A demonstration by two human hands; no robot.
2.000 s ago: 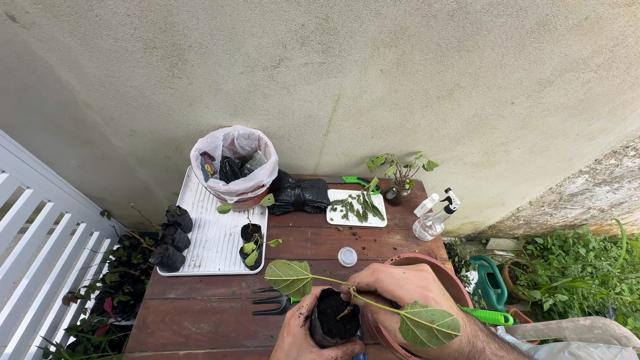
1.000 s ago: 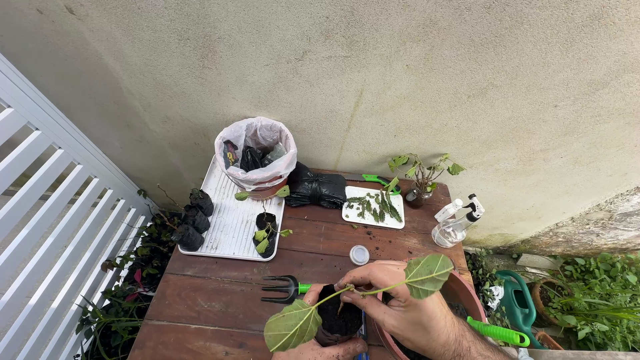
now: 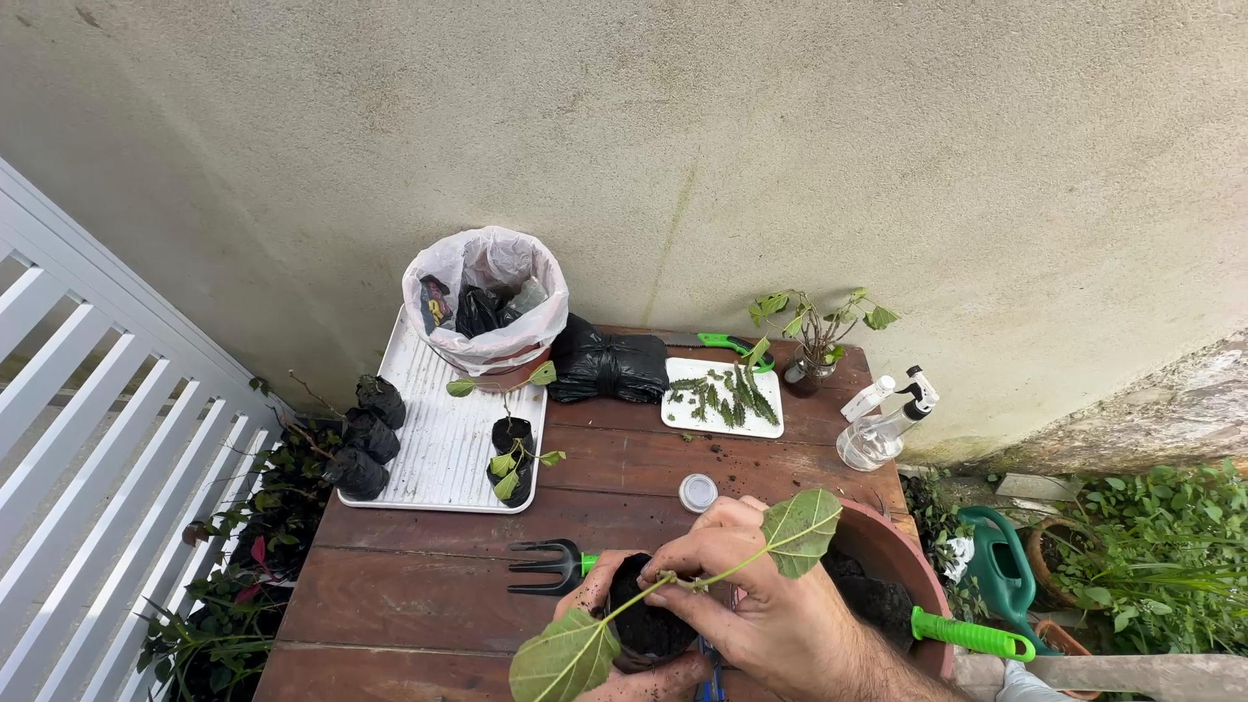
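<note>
My left hand (image 3: 597, 595) is wrapped around a black plastic nursery bag (image 3: 651, 624) filled with dark soil, at the bottom centre. With thumb and fingertips, my right hand (image 3: 746, 575) pinches the stem of a leafy cutting (image 3: 726, 573) over the bag's mouth. One large leaf points to the lower left, another to the upper right. Whether the cutting's base is in the soil cannot be told. A black hand fork (image 3: 556, 567) with a green handle lies left of my left hand. Right of my right hand is a terracotta-coloured pot (image 3: 916, 575) holding soil and a green-handled tool (image 3: 975, 634).
A white tray (image 3: 444, 439) bears filled nursery bags and a bag-lined bucket (image 3: 487, 302). Behind are bundled black bags (image 3: 614, 366), a small white tray (image 3: 770, 405) of cuttings, a pruning saw (image 3: 726, 341), cuttings in a jar (image 3: 809, 372), and a spray bottle (image 3: 871, 441). A lid (image 3: 697, 492) lies nearby.
The view has shifted. The cutting has tilted: its left leaf, above the bag two seconds ago, now hangs at the lower left, and the other leaf has risen. Both hands keep their hold.
</note>
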